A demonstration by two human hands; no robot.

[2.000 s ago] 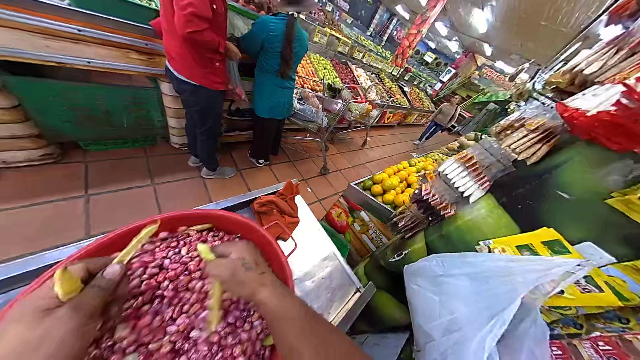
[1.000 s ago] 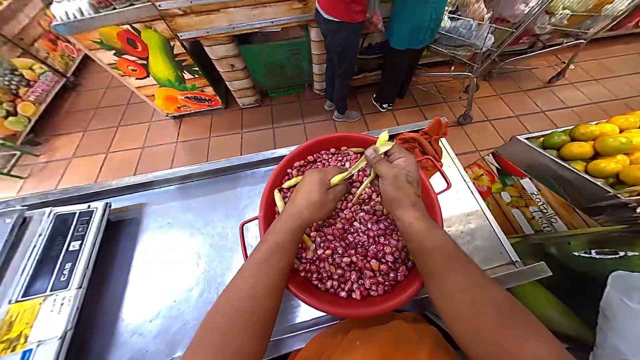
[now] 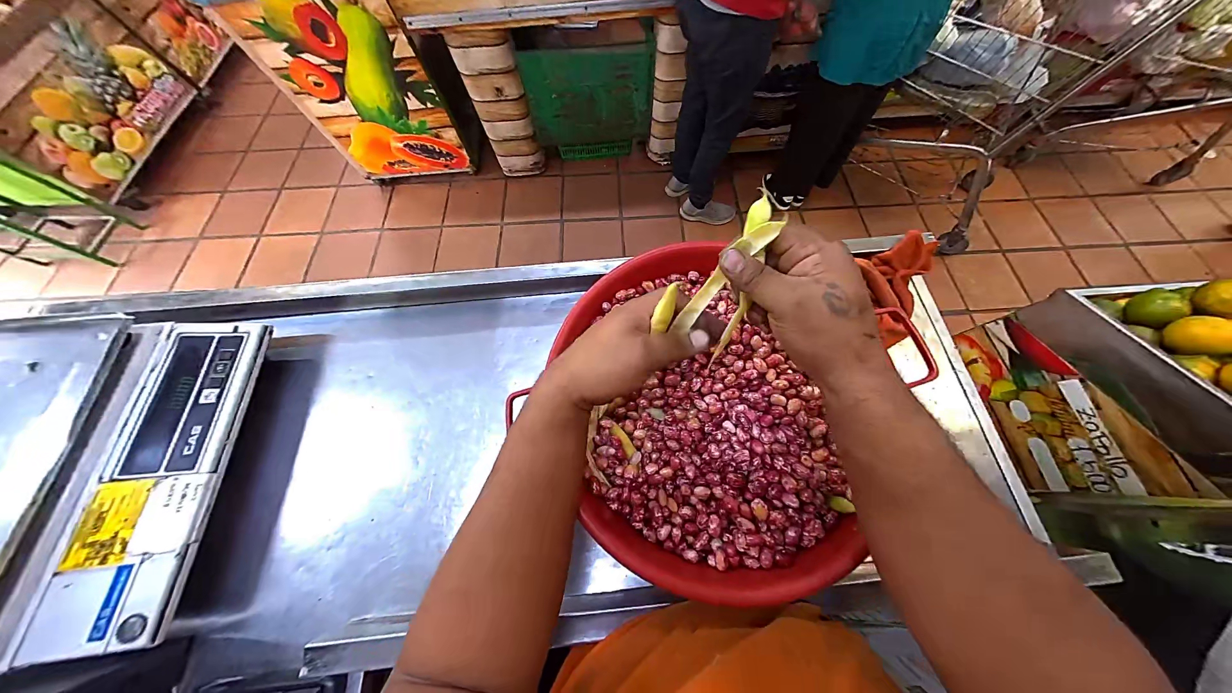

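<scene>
A red plastic basin (image 3: 626, 539) with a handle on each side holds a heap of speckled red-and-white beans (image 3: 731, 452). Over its far part, my right hand (image 3: 799, 289) pinches pale yellow bean pods (image 3: 760, 231) between thumb and fingers; one looks split open. My left hand (image 3: 635, 346) is just left of it, with a yellow pod (image 3: 664, 308) between its fingers and its thumb against the split pod. Several more pods and bits of pod lie among the beans, one at the left (image 3: 624, 441). My left fingertips are partly hidden.
The basin stands on a metal counter (image 3: 433, 385). A CAS scale (image 3: 154, 462) is at the left, an orange cloth (image 3: 900, 269) behind the basin's right side. Beyond are two people (image 3: 722, 87), a shopping cart (image 3: 991, 144) and, at right, a crate of yellow-green fruit (image 3: 1193, 332).
The view swung far down and left from two seconds ago. My hands, apart over the beans then, are now close together at the pods. Since one second ago they have changed little.
</scene>
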